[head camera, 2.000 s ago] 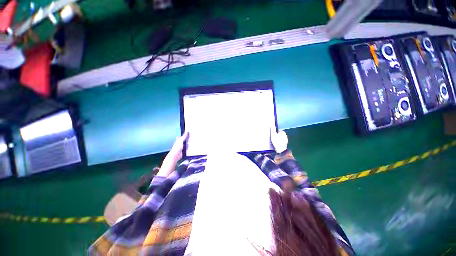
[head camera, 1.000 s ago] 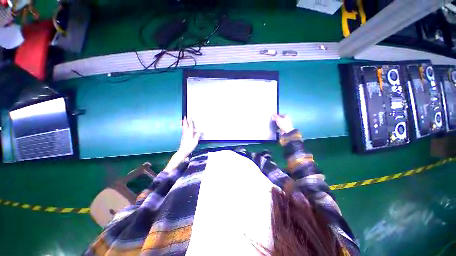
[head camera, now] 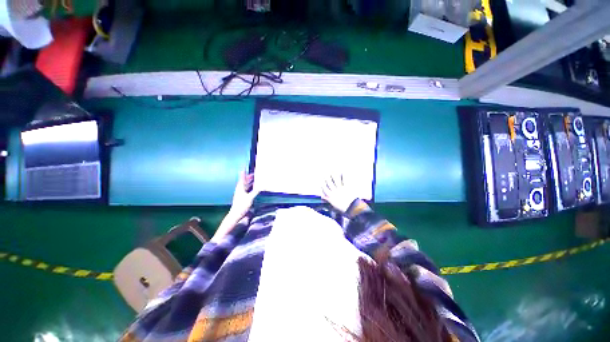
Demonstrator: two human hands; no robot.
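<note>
A flat panel [head camera: 314, 150], glaring white, lies over a black-edged tray on the green bench in front of me, turned slightly. My left hand [head camera: 245, 190] is at the near left corner of the tray, fingers at its edge; whether it grips the edge is not clear. My right hand [head camera: 339, 194] rests on the near part of the panel with its fingers spread, holding nothing. What lies under the panel is hidden.
Open laptop bases [head camera: 518, 167] with round fans stand on the right. An open laptop [head camera: 61, 160] is on the left. Black cables [head camera: 251, 81] cross the metal rail [head camera: 314, 85]. A beige stool [head camera: 144, 277] is beside the bench, lower left.
The tray with the panel has turned slightly. My right hand has moved from the right edge to the panel's near part and spread its fingers. My left hand has shifted to the near left corner.
</note>
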